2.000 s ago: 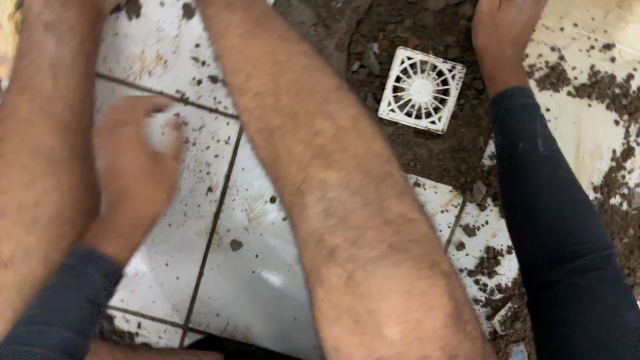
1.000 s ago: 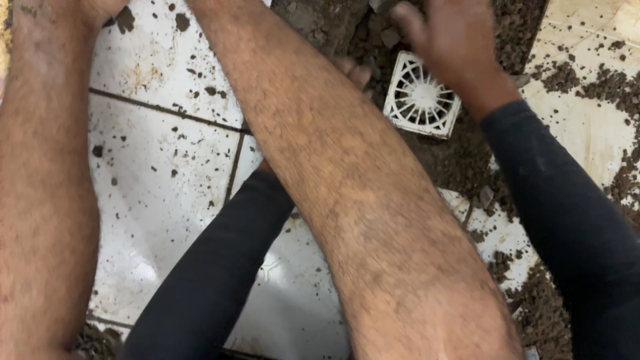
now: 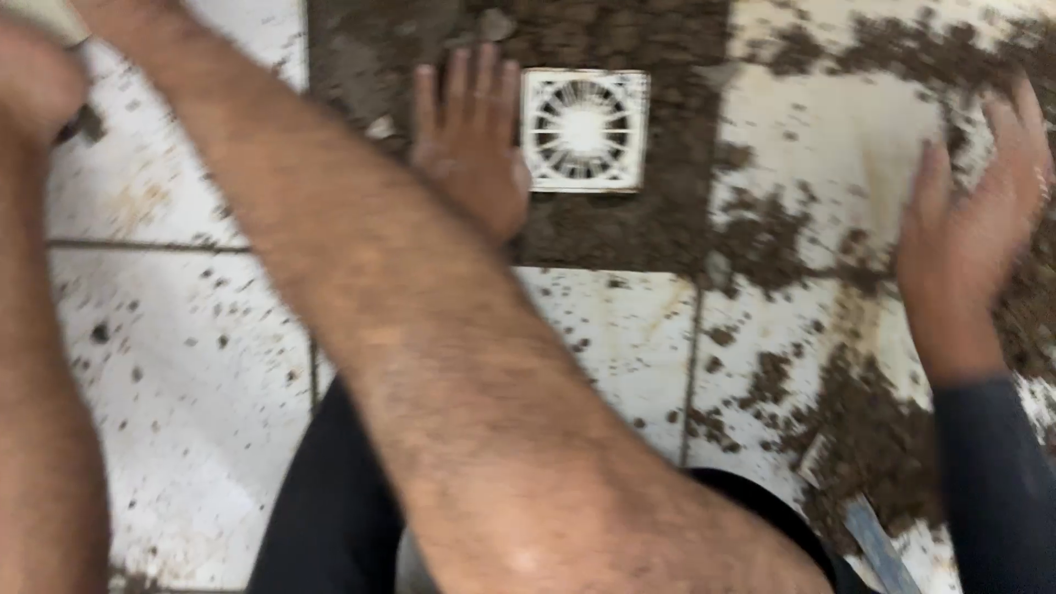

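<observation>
A square white floor drain grate (image 3: 584,130) lies in a square of dark mortar or soil (image 3: 619,227) between white tiles. My left hand (image 3: 472,148), reaching past my bare leg, rests palm down on the dark patch with fingers spread, its edge against or very near the grate's left side. Over the dirty tiles at the right is my right hand (image 3: 973,214), slightly blurred, fingers apart and holding nothing. Both forearms wear dark sleeves; the leg hides part of the left one.
My bare legs (image 3: 462,363) cross the left and middle of the view. Loose dirt (image 3: 874,445) covers tiles at the right, where a flat grey strip (image 3: 879,544) lies near the bottom. Crumbs dot the white tiles (image 3: 181,371) at the left.
My left hand has come from the tiles at the left to the dark patch beside the grate. My right hand has moved from above the grate to the right. The view has shifted.
</observation>
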